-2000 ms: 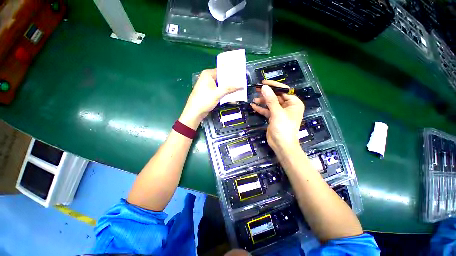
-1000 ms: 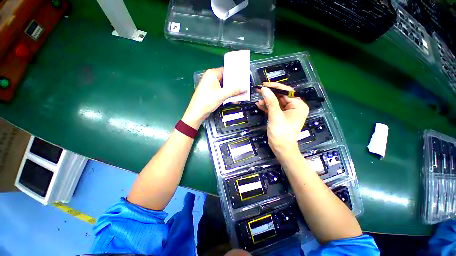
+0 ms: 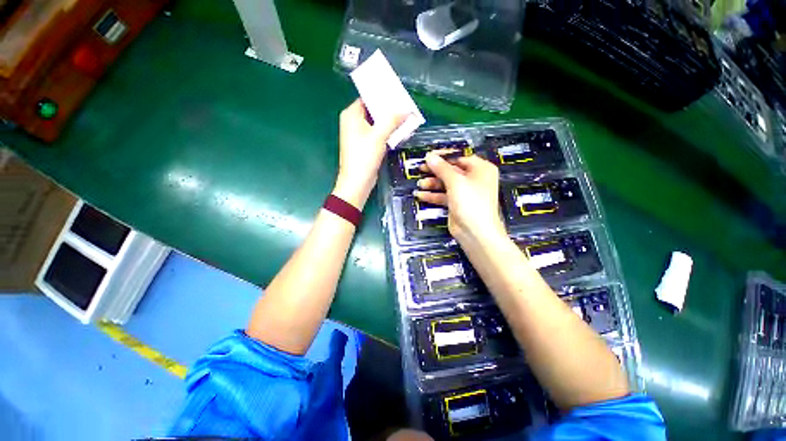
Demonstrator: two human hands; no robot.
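My left hand point(image 3: 362, 151) holds a flat white adhesive sheet point(image 3: 385, 96), tilted, beyond the far left corner of the clear blister tray point(image 3: 595, 202). My right hand point(image 3: 468, 191) is over the upper left pockets, thumb and fingers pinched together. A thin dark and yellow-gold shape at its fingers looks like the tweezers point(image 3: 452, 152); their tips and any small piece are too small to make out. Black housings point(image 3: 451, 336) with pale rectangles and yellow outlines lie in the pockets in two rows. My right hand and forearm hide parts of several.
A clear empty tray point(image 3: 431, 73) with a curled white sheet point(image 3: 446, 26) is at the back. Another curled sheet point(image 3: 675, 281) and a filled tray point(image 3: 763, 353) are at right. A metal post point(image 3: 263, 30) and orange-brown fixture point(image 3: 77, 65) stand left, dark stacked trays point(image 3: 629, 47) back right.
The view has shifted, so the bench sits lower and further right. The sheet has tilted and moved left off the tray. My right hand has moved away from the sheet to the upper left pockets.
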